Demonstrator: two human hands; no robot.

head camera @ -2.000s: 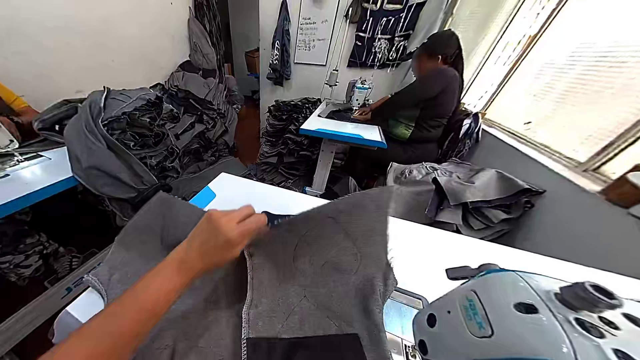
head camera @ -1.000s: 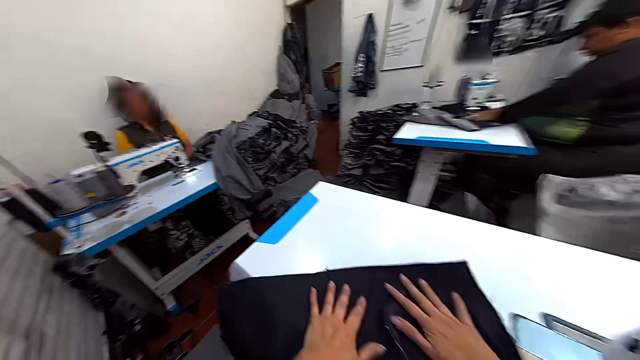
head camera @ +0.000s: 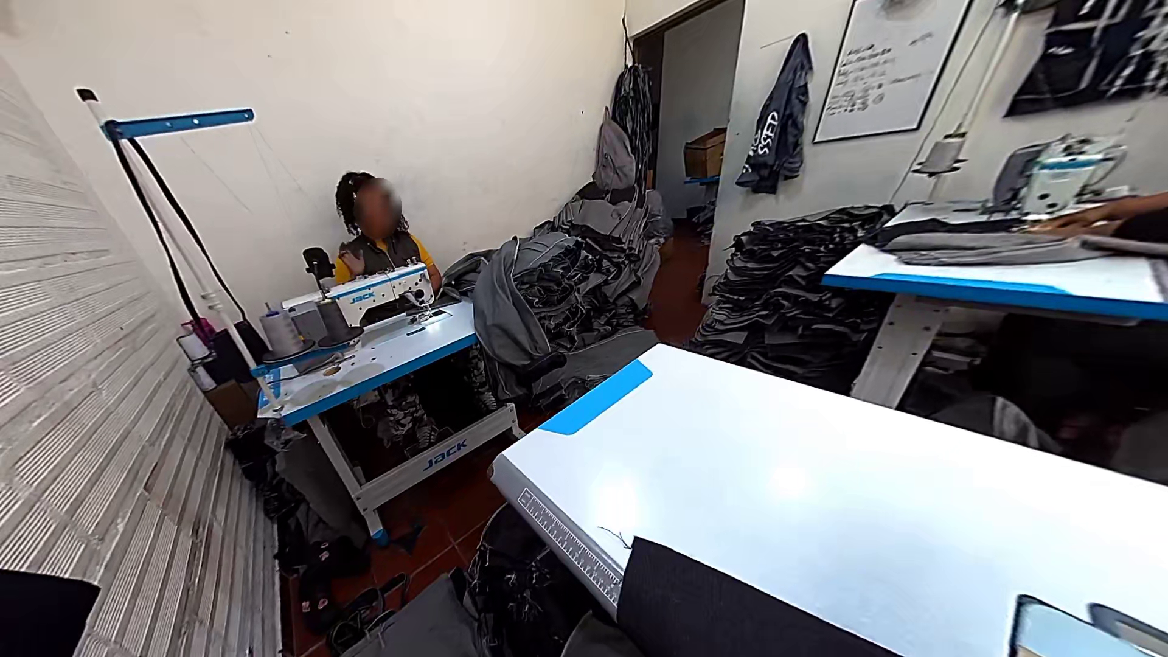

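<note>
Neither of my hands shows in the head view. A dark piece of fabric (head camera: 721, 607) lies over the near edge of the white sewing table (head camera: 803, 456), at the bottom of the view. Loose thread (head camera: 616, 536) lies beside its upper corner. A shiny flat plate (head camera: 1063, 630) is partly visible at the table's lower right. Another dark item (head camera: 46, 611), cut off by the frame, shows at the lower left; what it is I cannot tell.
Across the floor, a person (head camera: 379, 242) sits behind a Jack sewing machine (head camera: 374, 292). Heaped grey garments (head camera: 575, 283) and stacked dark fabric (head camera: 785, 292) stand beyond my table. At right, a co-worker's hand (head camera: 1086, 217) is near another machine (head camera: 1063, 182). Fabric (head camera: 420, 620) lies on the floor.
Both my hands lay flat on the dark fabric a second ago and are now out of view. The view has swung left since two seconds ago.
</note>
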